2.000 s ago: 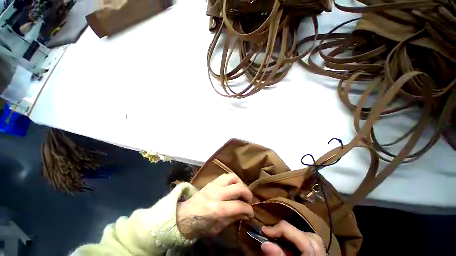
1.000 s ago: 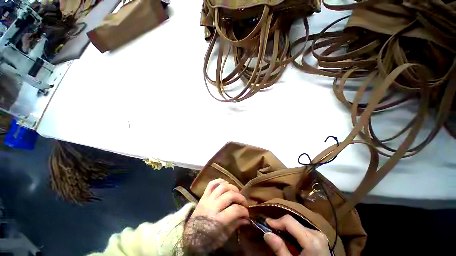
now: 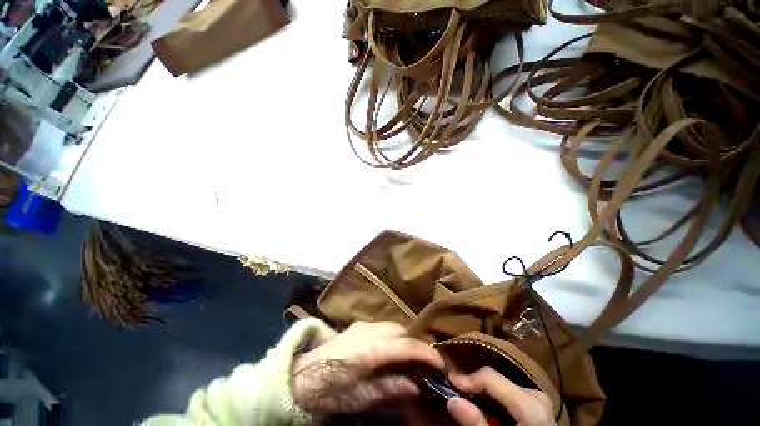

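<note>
A soft brown bag [image 3: 417, 270] lies over the front table edge, its curved zipper opening towards me. My left hand [image 3: 362, 366], in a pale yellow-green sleeve, holds the bag at the left end of the zipper [image 3: 475, 341]. My right hand [image 3: 504, 399], cut off by the bottom edge, holds small dark and silvery snips [image 3: 440, 388] at the opening, their tips beside my left fingers. A brown strap [image 3: 637, 191] runs from the bag to the upper right. A black cord [image 3: 533, 268] is tied in a loose bow near it. The bag's lower part is hidden.
A white table [image 3: 275, 141] spreads ahead. Stacked bags with looped straps [image 3: 442, 91] lie at top centre, a tangled bag pile [image 3: 692, 75] at right, a boxy brown piece [image 3: 218, 35] at upper left. A brown strip bundle [image 3: 121, 274] hangs below the left edge near a blue container [image 3: 33, 210].
My left hand has moved slightly right and flattened over the zipper end, closer to the snips. My right hand has shifted slightly right with the snips. The camera view has shifted a little.
</note>
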